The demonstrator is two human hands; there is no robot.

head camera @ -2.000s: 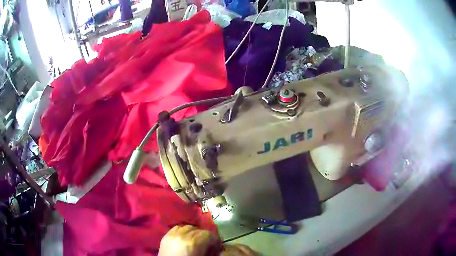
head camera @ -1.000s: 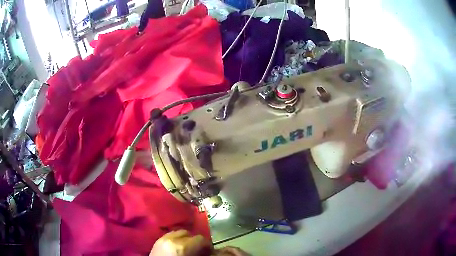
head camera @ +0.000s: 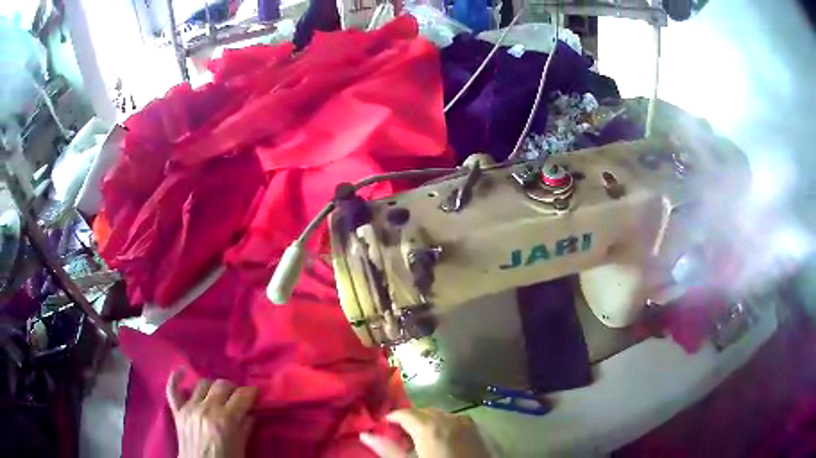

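Observation:
The red fabric piece (head camera: pixel 295 358) lies left of the needle area, bunched in folds towards the front edge of the view. My left hand (head camera: pixel 212 416) rests on it from above, fingers a little apart. My right hand (head camera: pixel 431 434) is at its right edge, below the needle area (head camera: pixel 419 360), with red cloth between thumb and finger. Both hands are cut off by the bottom edge. The cream sewing machine (head camera: pixel 501 241) stands to the right. A bright light hides the presser foot details.
A large red fabric heap (head camera: pixel 268 152) lies behind the workpiece. Blue snips (head camera: pixel 516 400) lie right of the needle, near a dark cloth pad (head camera: pixel 555 340). A pale knob (head camera: pixel 286 273) hangs at the machine's left end. Purple fabric (head camera: pixel 492 98) is piled behind.
My left hand has come into view on the fabric. My right hand's thumb and finger are now spread around the cloth edge. The fabric is more bunched. The view has shifted, moving the machine rightward.

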